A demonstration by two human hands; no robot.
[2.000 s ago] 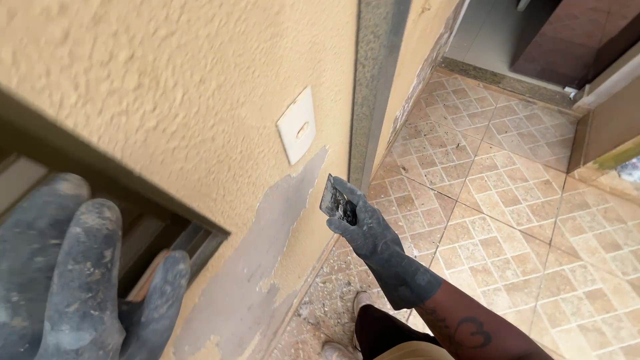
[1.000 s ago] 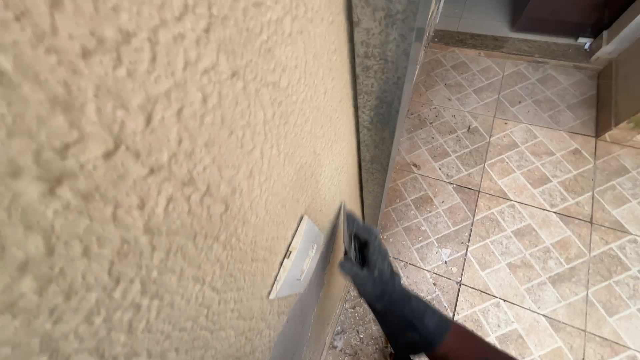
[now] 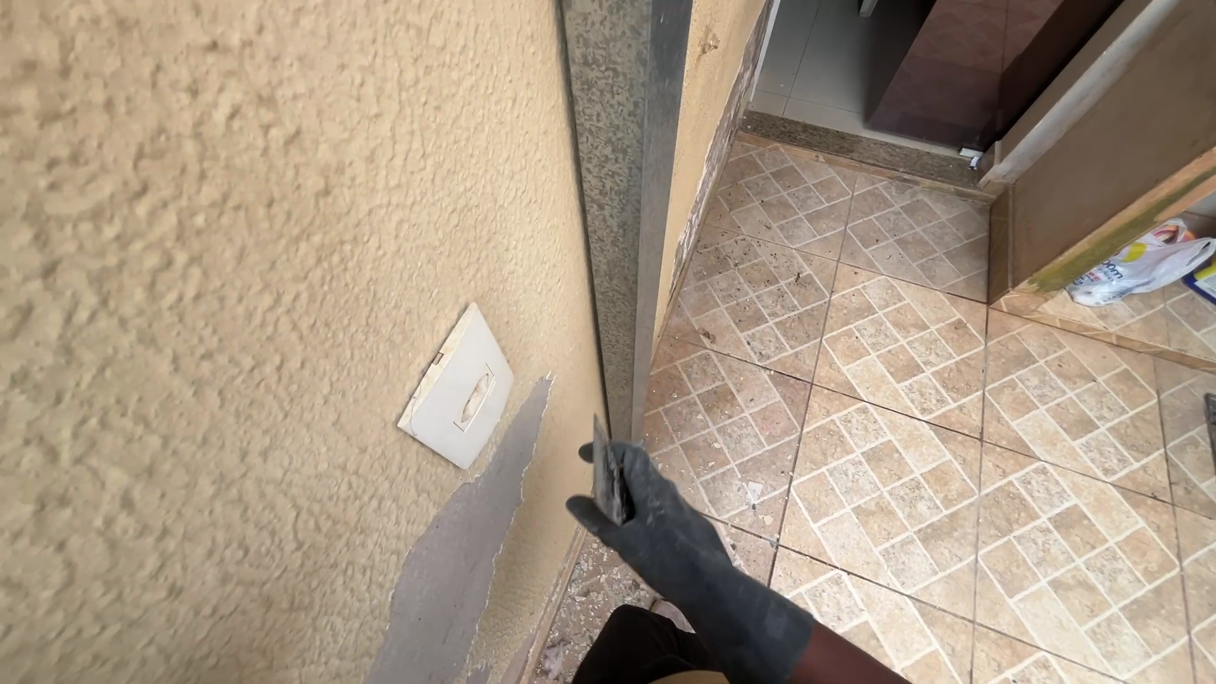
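My right hand (image 3: 665,532), in a dark rubber glove, grips a scraper with a flat metal blade (image 3: 605,470) just off the textured beige wall (image 3: 285,190). Whether the blade touches the wall, I cannot tell. Left of the hand, a bare grey patch (image 3: 456,551) with ragged paint edges runs down the wall. A white switch plate (image 3: 459,389) sits above and left of that patch. My left hand is out of view.
A stone and metal door frame (image 3: 622,209) stands right of the wall section. Paint flakes (image 3: 603,584) lie along the wall's foot on the tiled floor (image 3: 893,418). At the right, a plastic bag (image 3: 1135,271) rests near a brown partition (image 3: 1102,142).
My gloved left hand, seen at the left two seconds ago, has gone out of view. My right hand still holds the scraper near the wall. The view has shifted.
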